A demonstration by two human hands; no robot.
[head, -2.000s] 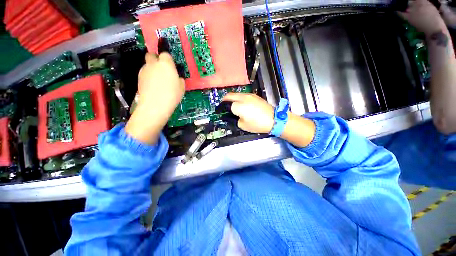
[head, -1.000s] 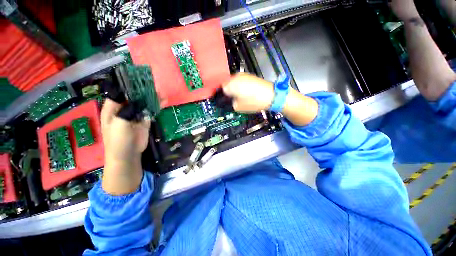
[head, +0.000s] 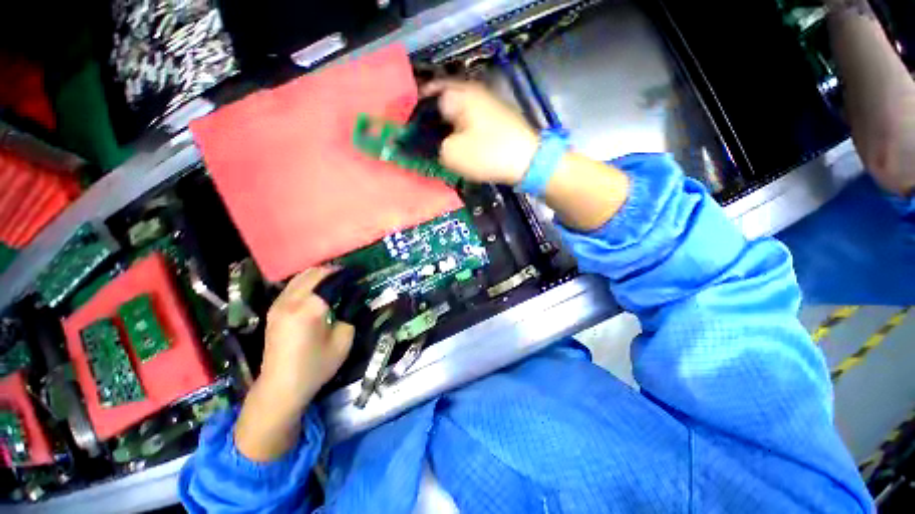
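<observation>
My right hand [head: 487, 131], with black finger covers, grips a blurred narrow green daughter board [head: 376, 139] over the right part of a red foam sheet [head: 291, 166]. The sheet covers the far part of a main circuit board [head: 431, 251] in its black fixture. The near part of that board shows below the sheet. My left hand [head: 306, 331] has its black-covered fingertips at the board's near left part. Whether it holds anything is hidden by the fingers. Metal clamps [head: 379, 366] stand at the fixture's near edge.
At left, another fixture has a red sheet [head: 176, 331] with two green boards on it. A black bin of silver parts [head: 171, 50] is at the upper left, with stacked red sheets [head: 35, 186] beside it. Another person's forearm [head: 873, 100] is at the far right.
My left hand has come down to the main board; the green board it held earlier no longer shows in it. My right hand has moved up and taken the remaining board from the red sheet.
</observation>
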